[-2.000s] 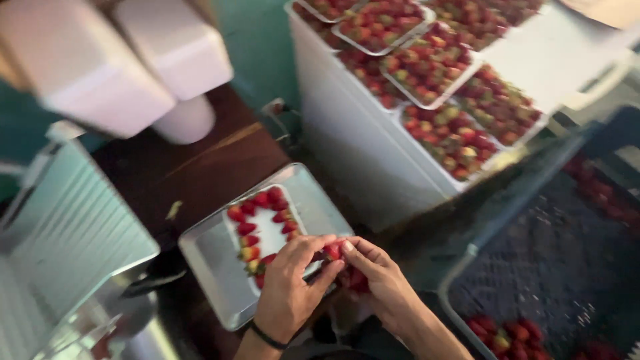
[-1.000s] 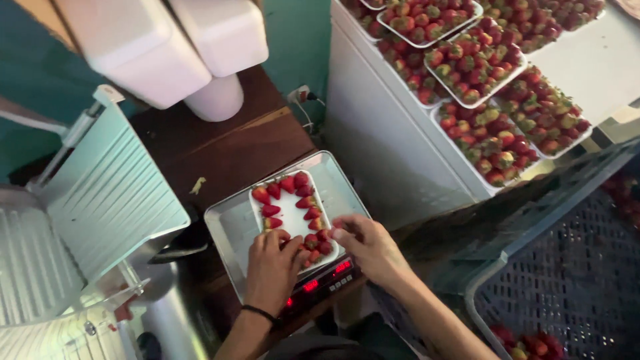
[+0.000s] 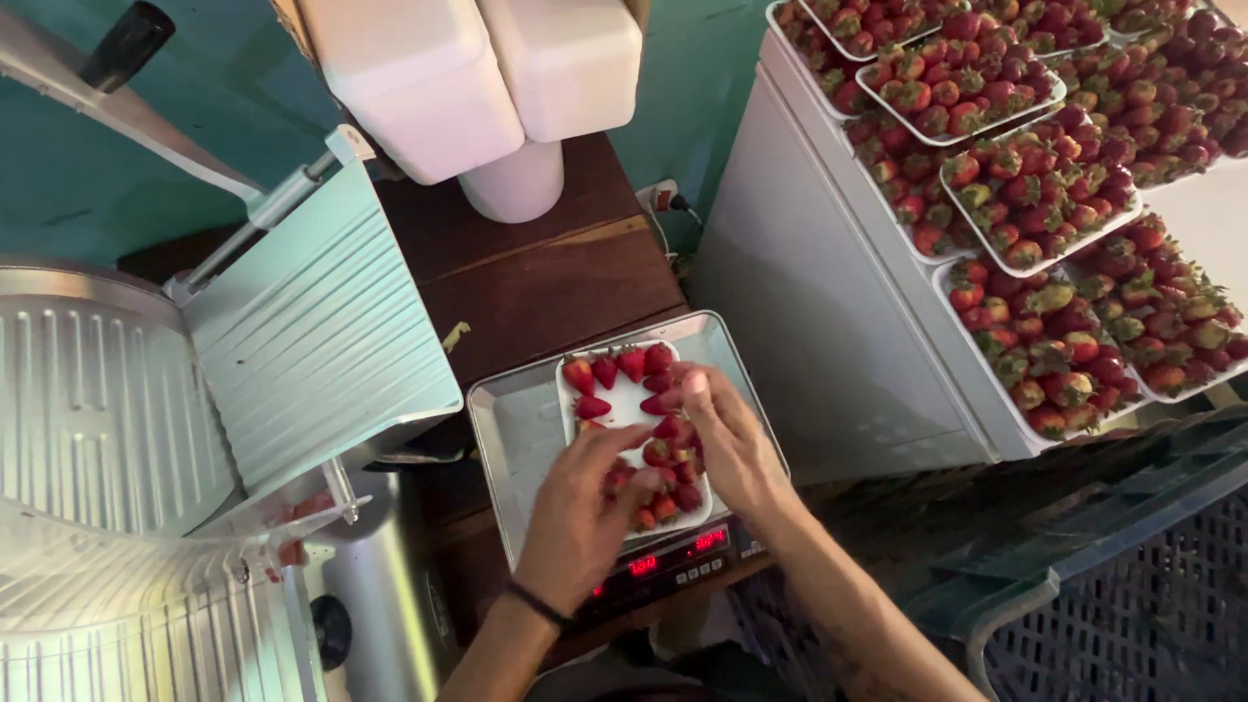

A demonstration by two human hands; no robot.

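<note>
A white foam tray [image 3: 624, 405] rests on the metal pan [image 3: 526, 429] of a digital scale with a lit red display. Strawberries [image 3: 632, 364] lie along its edges, tips inward at the top, with more heaped at the near end. My left hand [image 3: 585, 507] is over the tray's left side, its fingers curled above the near strawberries; whether it grips one cannot be told. My right hand [image 3: 731, 439] is at the tray's right edge, thumb and fingers beside the right column of strawberries, partly hiding them. Its grip is also unclear.
Filled strawberry trays [image 3: 1043, 185] stand stacked on a white chest [image 3: 838, 263] at right. A dark plastic crate [image 3: 1121, 595] is at lower right. On the left stands a metal slicer [image 3: 322, 312]. Stacked white foam trays [image 3: 419, 88] are behind the wooden table [image 3: 556, 283].
Two seconds ago both hands held a strawberry at the tray's near right corner. They have since come over the tray, with the right hand now farther up its right edge.
</note>
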